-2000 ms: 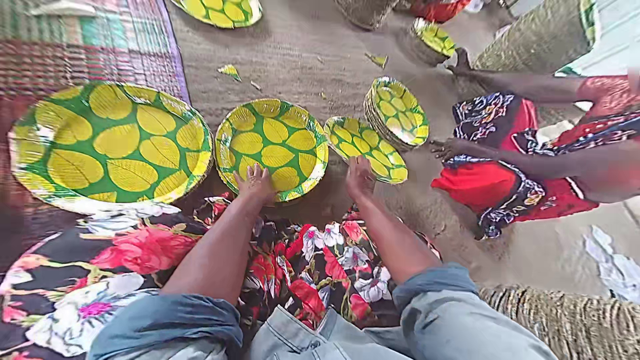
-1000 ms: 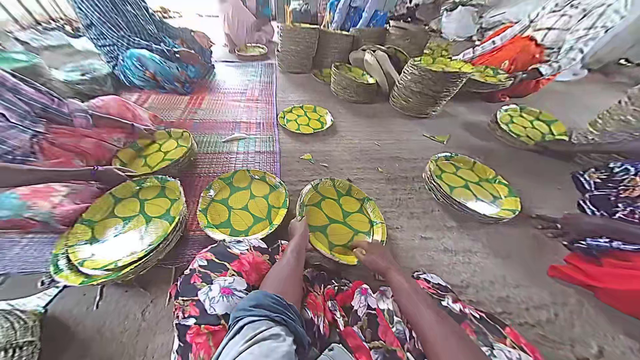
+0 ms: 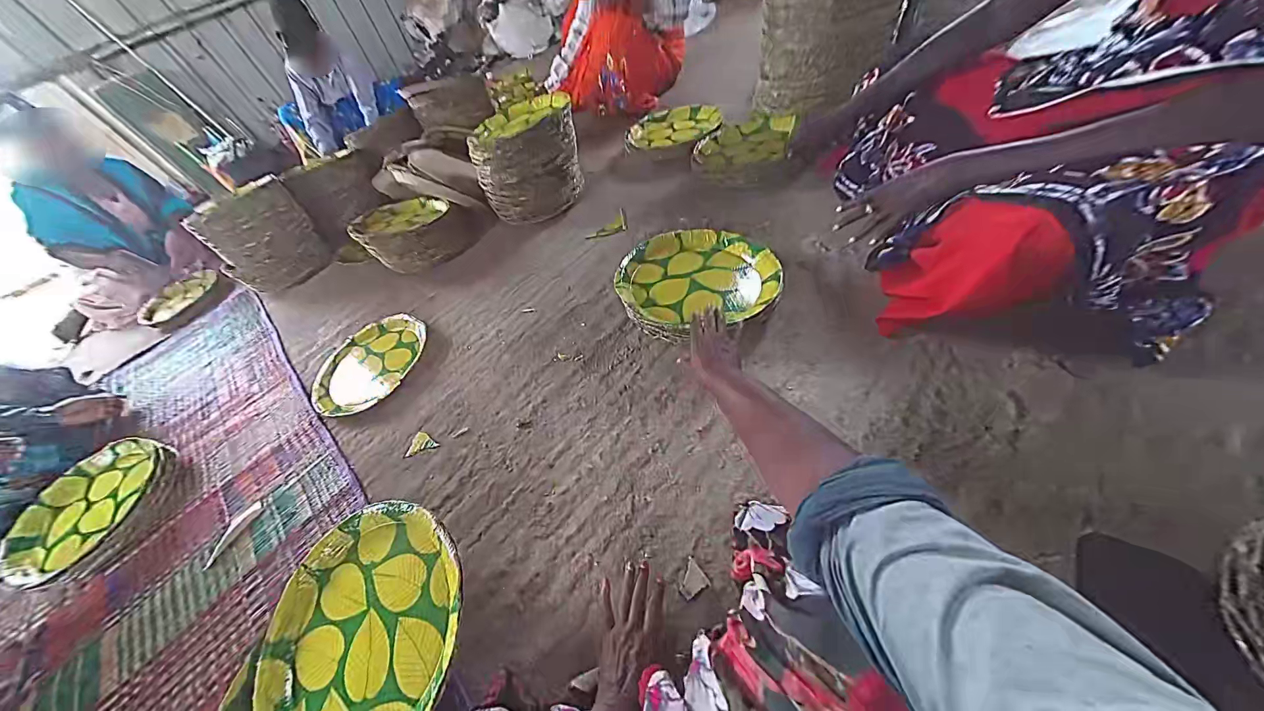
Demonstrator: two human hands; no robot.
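Observation:
My right hand [image 3: 713, 346] reaches forward, its spread fingers touching the near rim of a stack of round plates [image 3: 698, 278] patterned with yellow leaves on green. Nothing is gripped in it. Low in the view, my left hand [image 3: 630, 627] lies with fingers apart over the dirt ground, beside the floral cloth [image 3: 755, 563], and holds nothing. To its left is a large leaf-patterned plate [image 3: 365, 612], cut off by the lower edge. Farther forward a smaller plate [image 3: 369, 364] rests on the ground.
A woven mat [image 3: 237, 425] spans the left, with another plate stack [image 3: 84, 509] on it. Tall stacks [image 3: 528, 163] stand at the back. A co-worker's hand [image 3: 869, 212] is near the red cloth [image 3: 973, 262] at right. Other people sit at the back left.
My hands were at a plate near my lap one second ago; now my right hand is out at the plate stack and my left is by the ground. The view has swung strongly.

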